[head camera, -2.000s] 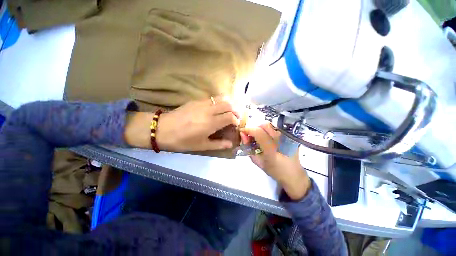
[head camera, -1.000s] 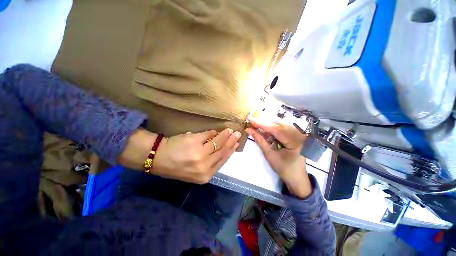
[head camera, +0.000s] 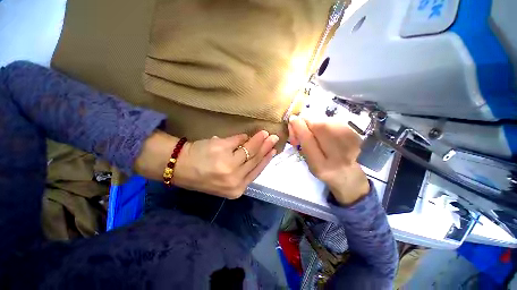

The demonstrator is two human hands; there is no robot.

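The brown garment panel point(head camera: 96, 62) lies flat on the table beside the machine head. A pleated brown pocket piece point(head camera: 210, 56) lies on it. A zipper point(head camera: 326, 34) with shiny teeth runs along the pocket's right edge. My left hand point(head camera: 227, 164) holds the panel's lower edge between thumb and fingers. My right hand point(head camera: 326, 144) pinches the zipper's lower end at the pocket corner. Small dark and shiny bits show under my right palm; I cannot tell what they are. Glare hides part of the needle area.
The white sewing machine head point(head camera: 391, 73) with a blue stripe fills the upper right. A black smartphone point(head camera: 408, 181) lies on the table at right. The table's grey edge point(head camera: 289, 201) runs below my hands. A blue bin point(head camera: 126, 203) with brown pieces is at lower left.
My left hand has gone from lying flat on the cloth to pinching its lower edge. My right hand stays at the zipper end. The view has moved closer to the work.
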